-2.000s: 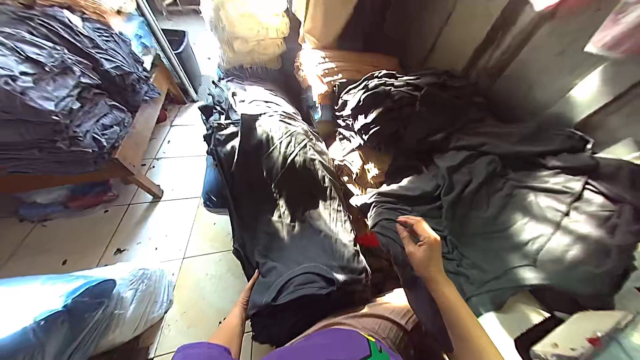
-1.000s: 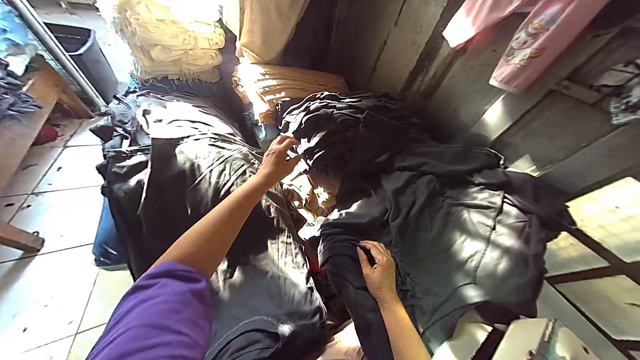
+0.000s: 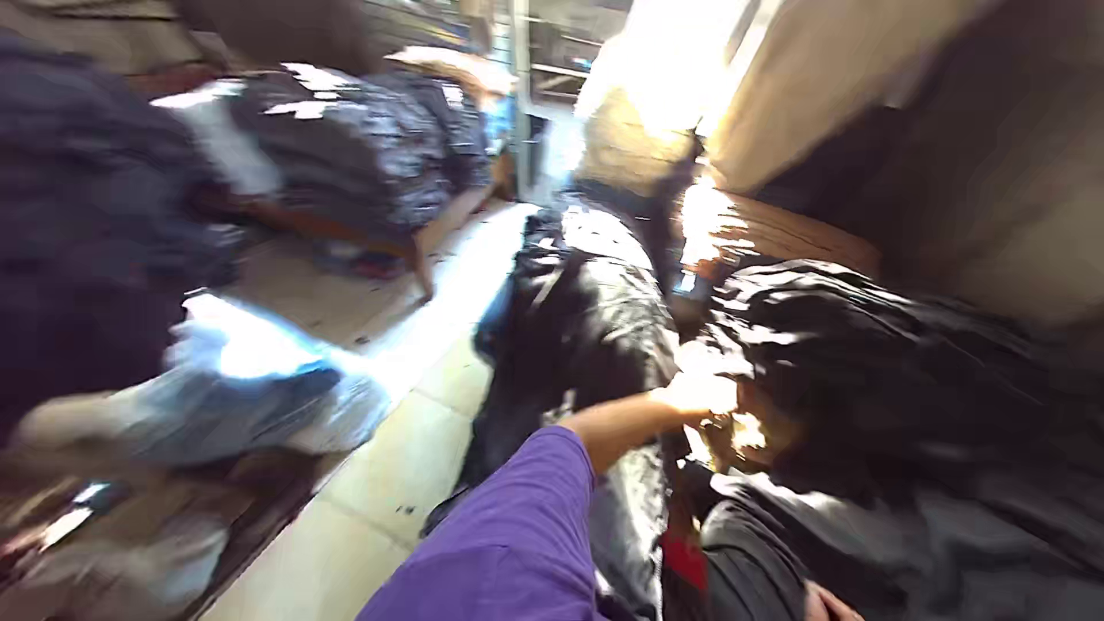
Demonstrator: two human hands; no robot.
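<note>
Blur and glare cover much of the head view. My left hand [image 3: 703, 392], at the end of a purple sleeve, reaches to the gap between two heaps of dark cloth; its fingers are washed out by sunlight, so its grip cannot be told. Beneath my forearm lies the left heap of dark garments [image 3: 595, 336]. To the right spreads the other heap of dark cloth [image 3: 888, 371]. Only part of my right hand [image 3: 830, 604] shows at the bottom edge, against dark folded fabric [image 3: 746, 561]; whether it grips the fabric is hidden.
Bundled dark cloth [image 3: 345, 155] lies on a wooden bench [image 3: 448, 216] at the left. A plastic-wrapped bundle [image 3: 259, 388] sits beside the tiled floor [image 3: 431, 431]. Pale sacks or cloth [image 3: 630, 129] and a brown bundle [image 3: 793, 233] stand behind the heaps.
The view has swung left since one second ago. My left hand was over the dark cloth's upper edge then and now is in the gap between the heaps. My right hand is mostly out of frame.
</note>
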